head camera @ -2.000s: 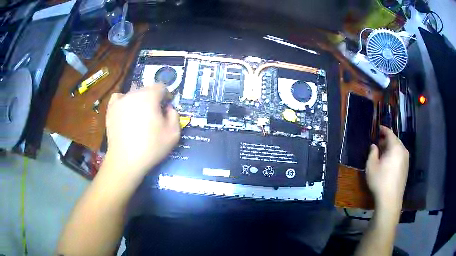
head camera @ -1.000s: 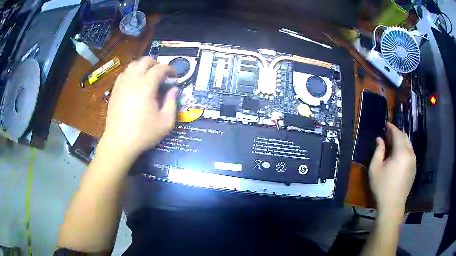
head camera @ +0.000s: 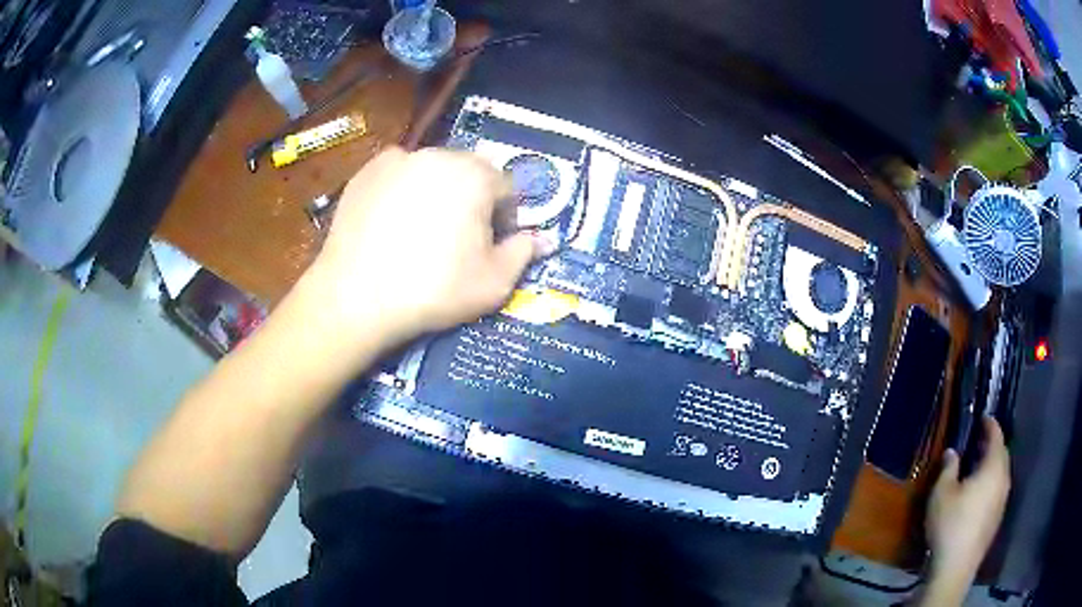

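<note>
The opened laptop lies underside up, with a large black battery nearest me and a dark board behind it. My left hand is over the laptop's left end, its thumb and fingers bent together beside the left fan. What lies between its fingertips is hidden. An orange-yellow patch shows below the thumb. The right fan and copper heat pipes are uncovered. My right hand is low at the right, its fingers at thin dark objects; any grip is unclear.
A phone lies right of the laptop, with a small white desk fan behind. On the wood at left are a yellow tube, a whitish bottle and a clear cup.
The view has turned, so the laptop appears tilted and shifted right. My left hand stays around the left fan. My right hand has moved from beside the phone down towards the dark objects at its right.
</note>
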